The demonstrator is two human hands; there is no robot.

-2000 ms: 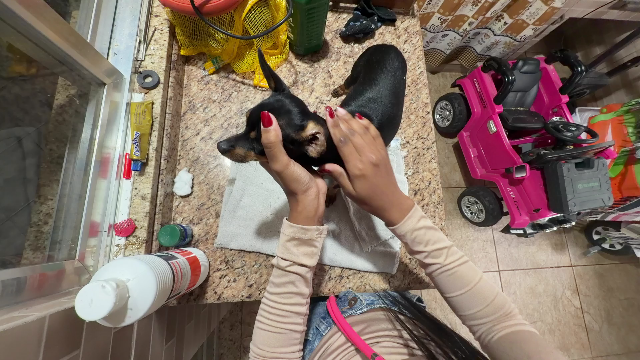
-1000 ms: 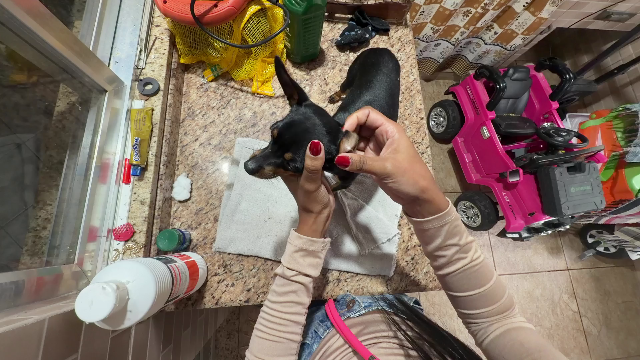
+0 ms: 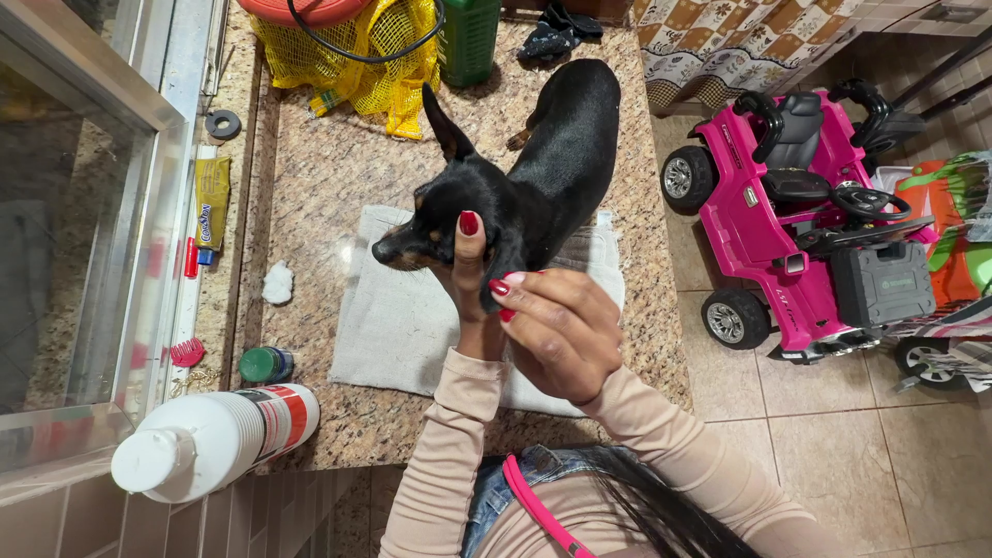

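A small black and tan dog [image 3: 570, 132] stands on a granite countertop, partly over a light grey cloth [image 3: 395, 325], its muzzle pointing left. My left hand [image 3: 474, 287] cups the dog's head from below, thumb upright along its cheek. My right hand [image 3: 558, 322] pinches the dog's near ear [image 3: 504, 260] near its tip between red-nailed fingers. The other ear [image 3: 446, 128] stands upright. A tuft of white cotton [image 3: 277, 283] lies left of the cloth, above a small green-capped bottle [image 3: 265, 364]. The palms are mostly hidden.
A large white bottle [image 3: 225, 442] stands at the counter's lower left corner. Yellow mesh bags [image 3: 364, 54], a green container [image 3: 468, 39] and a dark cloth [image 3: 558, 32] are at the back. A yellow tube [image 3: 211, 201] lies by the window. A pink toy car [image 3: 763, 232] is on the floor at right.
My right hand has moved from flat against the dog's neck to its near ear, which its fingers now grasp. My left hand has stayed under the dog's head.
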